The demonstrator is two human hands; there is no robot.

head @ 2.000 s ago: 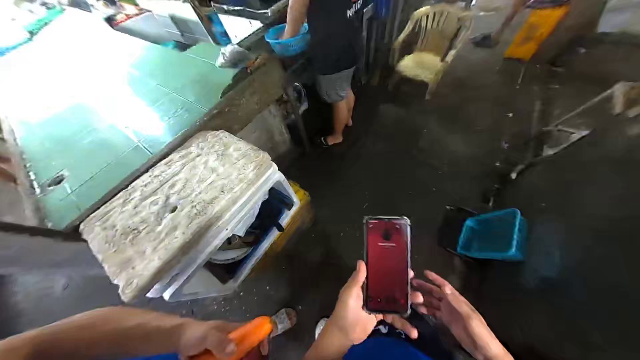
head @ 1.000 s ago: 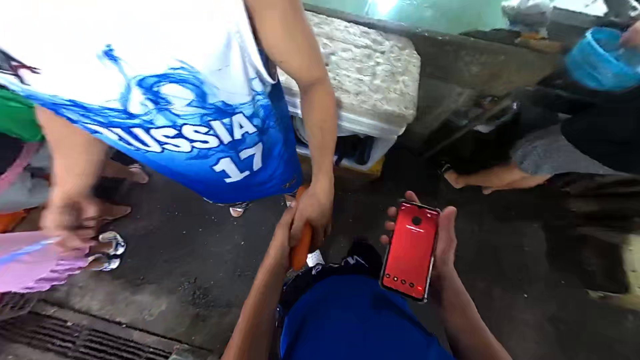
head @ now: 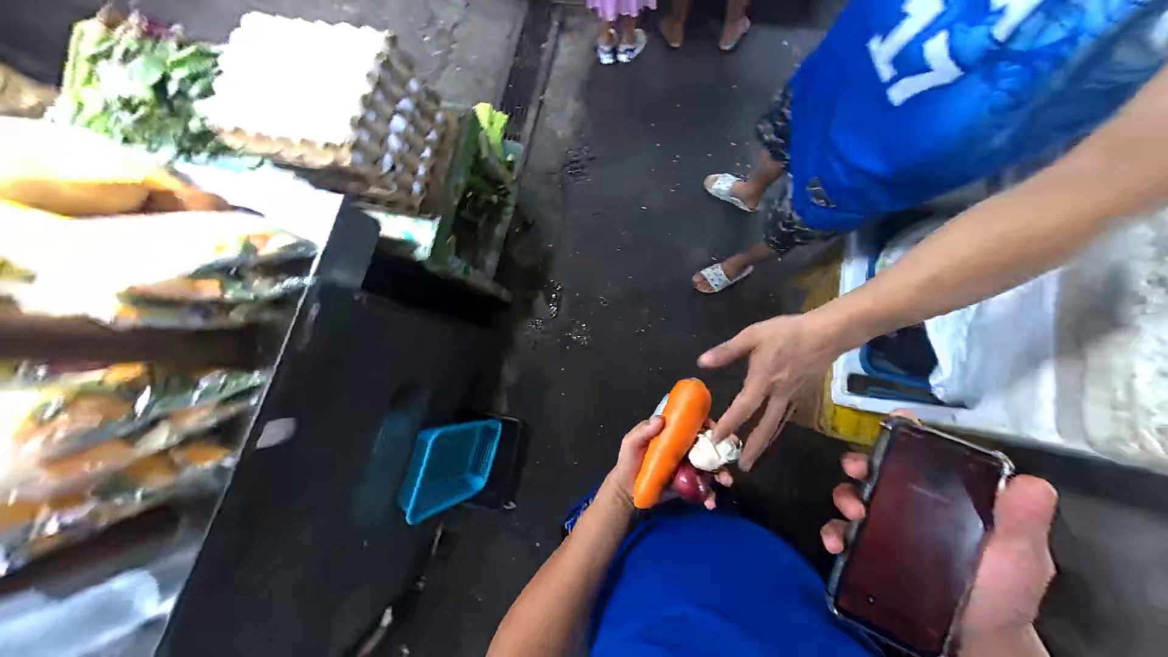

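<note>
In my left hand [head: 639, 456] lie a carrot [head: 673, 443], a red onion [head: 692, 484] and a white garlic bulb [head: 714, 451]. Another person's hand [head: 776, 370] reaches in from the right, its fingers spread close above the garlic; whether they touch it I cannot tell. My right hand [head: 1013, 547] grips a smartphone [head: 922, 538] in a clear case, its screen dark reddish, held tilted at the lower right.
A person in a blue jersey [head: 858, 119] stands ahead right, beside an open foam box [head: 1004, 420]. Left is a produce stall with egg trays [head: 392, 128], leafy greens [head: 151, 91] and blurred bagged goods [head: 173, 429]. A blue plastic basket [head: 452, 467] is near its foot.
The view has swung strongly toward the stall. My left hand, earlier at the other person's hand and the carrot, now holds the carrot, onion and garlic. The phone screen, bright red before, looks darker.
</note>
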